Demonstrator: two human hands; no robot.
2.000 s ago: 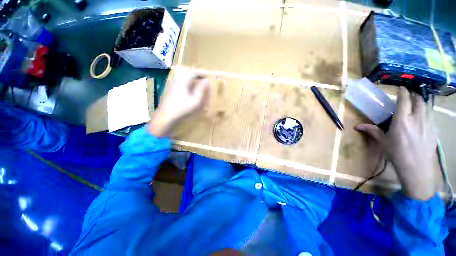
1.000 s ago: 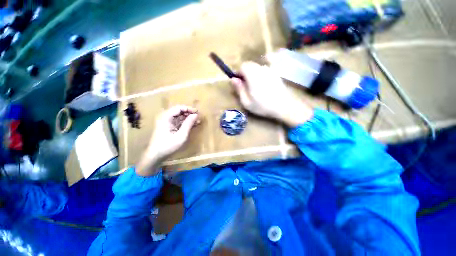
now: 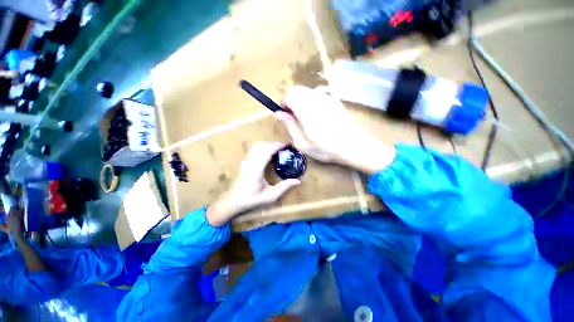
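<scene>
The round dark unit [image 3: 289, 164] lies open face up on the brown cardboard mat [image 3: 214, 126]. My left hand [image 3: 255, 179] holds it between thumb and fingers from its left side. My right hand [image 3: 321, 126] holds the black tweezers [image 3: 259, 94] just above and right of the unit. The tweezers' back end points up and left; their tip is hidden by my hand. A small pile of black parts [image 3: 179, 166] lies at the mat's left. The glue syringe [image 3: 409, 97], with black band and blue end cap, lies beyond my right hand.
A parts box [image 3: 143, 132], tape roll [image 3: 109, 178] and white sheet [image 3: 143, 204] are at left. The controller [image 3: 384, 25] with red display is at top. An air tube [image 3: 516, 82] runs at right. Another person's arm [image 3: 25, 248] shows at far left.
The syringe was released and the tweezers picked up earlier. Since then my left hand has moved right and closed around the unit. A small pile of black parts now shows at left.
</scene>
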